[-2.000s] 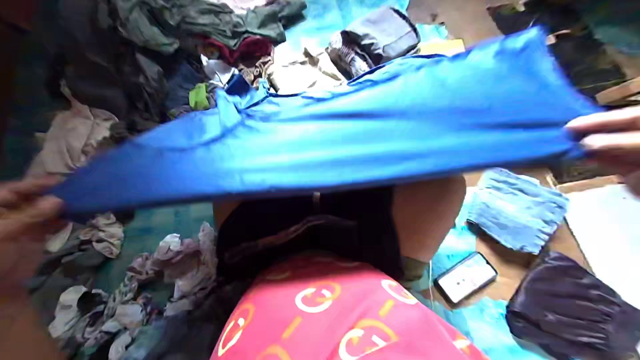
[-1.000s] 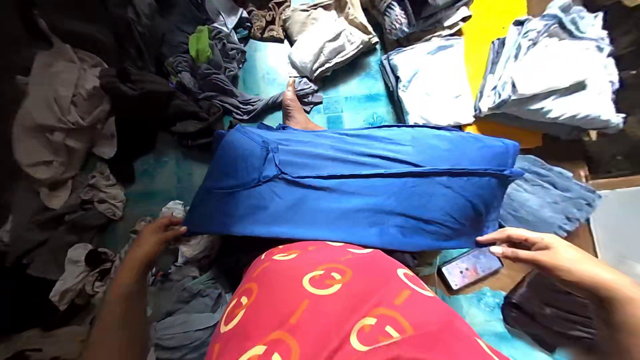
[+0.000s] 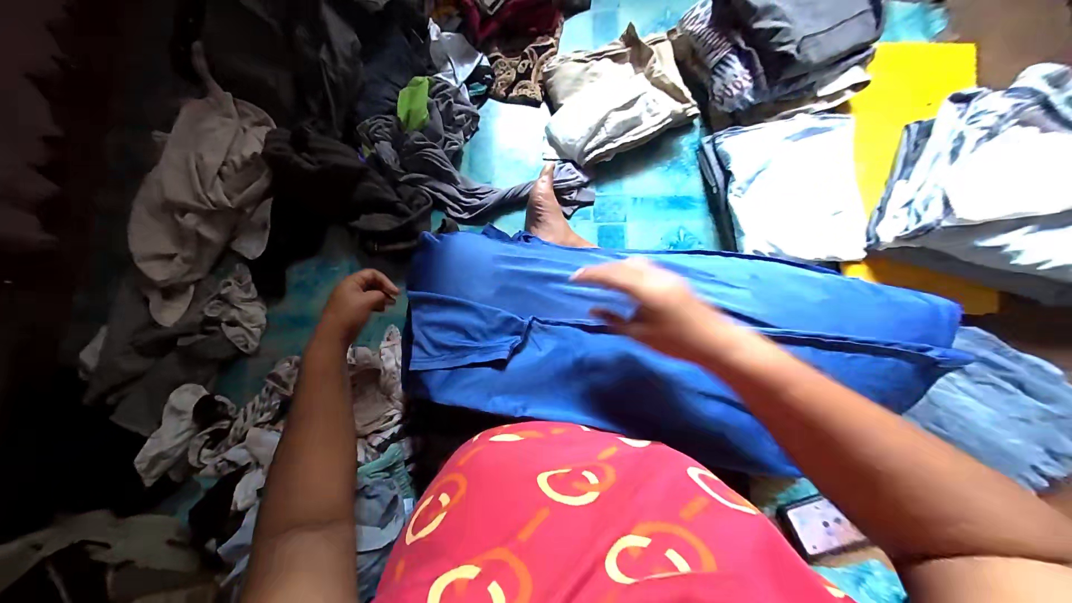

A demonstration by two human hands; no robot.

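Observation:
A blue garment (image 3: 712, 352), folded lengthwise with a short sleeve laid over at its left end, lies across my lap. My left hand (image 3: 362, 303) is just left of that end, apart from the cloth, with its fingers curled and nothing visible in them. Above the middle of the garment my right hand (image 3: 645, 301) is blurred, its fingers spread and holding nothing; whether it touches the cloth is unclear. My bare foot (image 3: 548, 209) shows beyond the garment's far edge.
Loose dark and grey clothes (image 3: 335, 184) are heaped at the left, with crumpled pale clothes (image 3: 251, 444) nearer me. Folded white clothes (image 3: 791, 188) lie beyond the garment. At the right are folded patterned clothes (image 3: 988, 167), blue denim (image 3: 997, 402) and a phone (image 3: 821, 526).
The blue garment was stretched between both my hands and now rests on my lap. Both hands have let go of its ends, and my right hand has moved left over its middle.

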